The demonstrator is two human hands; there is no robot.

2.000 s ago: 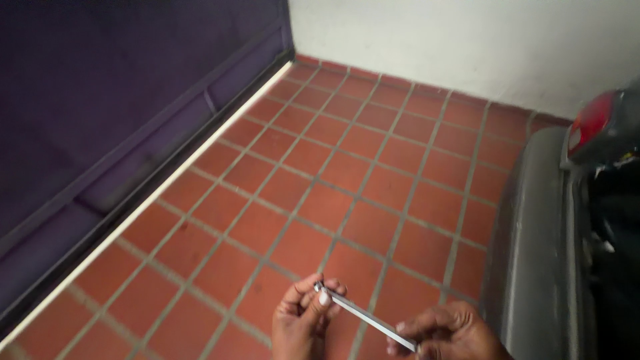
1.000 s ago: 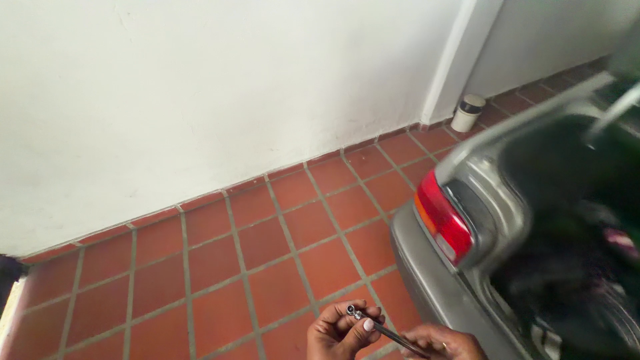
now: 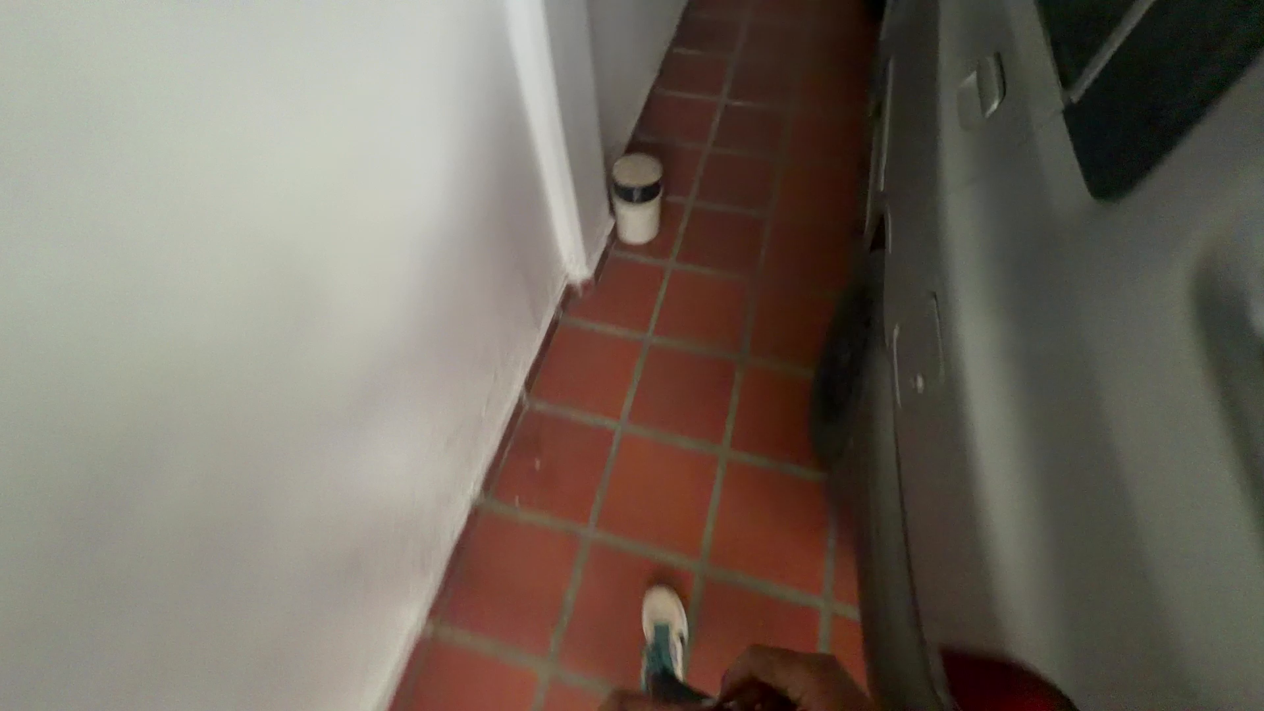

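My right hand (image 3: 795, 679) shows at the bottom edge, right of the shoe, with its fingers bent. Only a blurred strip of my left hand (image 3: 637, 701) comes into view, close beside it at the same edge. A small part of something dark lies between the two hands, too blurred and cut off to name. Most of both hands is below the view, so their grip cannot be made out. Above them a shoe (image 3: 665, 617) with a pale toe and teal upper stands on the red tiles.
A silver-grey car (image 3: 1037, 395) with a rear wheel (image 3: 847, 365) runs along the right. A white wall (image 3: 247, 346) with a pillar (image 3: 568, 148) is on the left. Against it stands a pale container (image 3: 638, 219) with a dark band. Red floor tiles (image 3: 657, 479) lie between wall and car.
The view has swung from the purple door and past the car's rear to its side. The metal tool seen in both hands earlier is no longer clearly visible; the hands now sit lower in view.
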